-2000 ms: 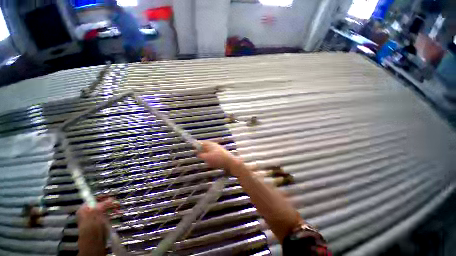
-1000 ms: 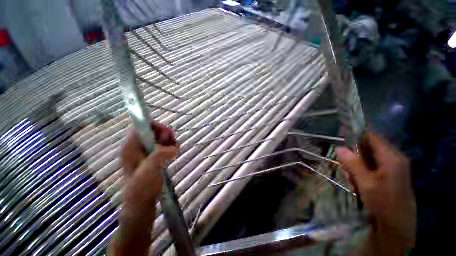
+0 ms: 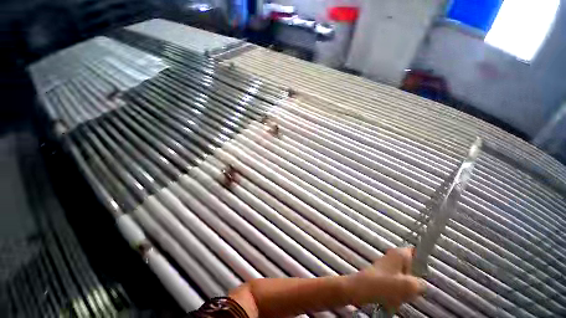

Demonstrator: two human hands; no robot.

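My left hand (image 3: 394,279) reaches in from the bottom edge, its forearm pointing right. It is closed around the flat silver side bar of a wire rack (image 3: 450,199) at the lower right. The bar slants up and right above the padded tubes (image 3: 323,211). Short thin rods show along the bar's left side. The rest of the rack is blurred or cut off, and I cannot tell whether it touches the tubes. My right hand is not in view.
Bare steel tubes (image 3: 146,136) run across the bench's left part, with small brown clips (image 3: 230,176) by the sleeve ends. Stacked racks (image 3: 87,304) lie below the left edge. A wall (image 3: 385,43) and a red object (image 3: 425,84) stand beyond.
The view has swung from the bench's right edge to its left part. The rack, held in both hands before, now shows as one slanting bar in my left hand. My right hand has left the view.
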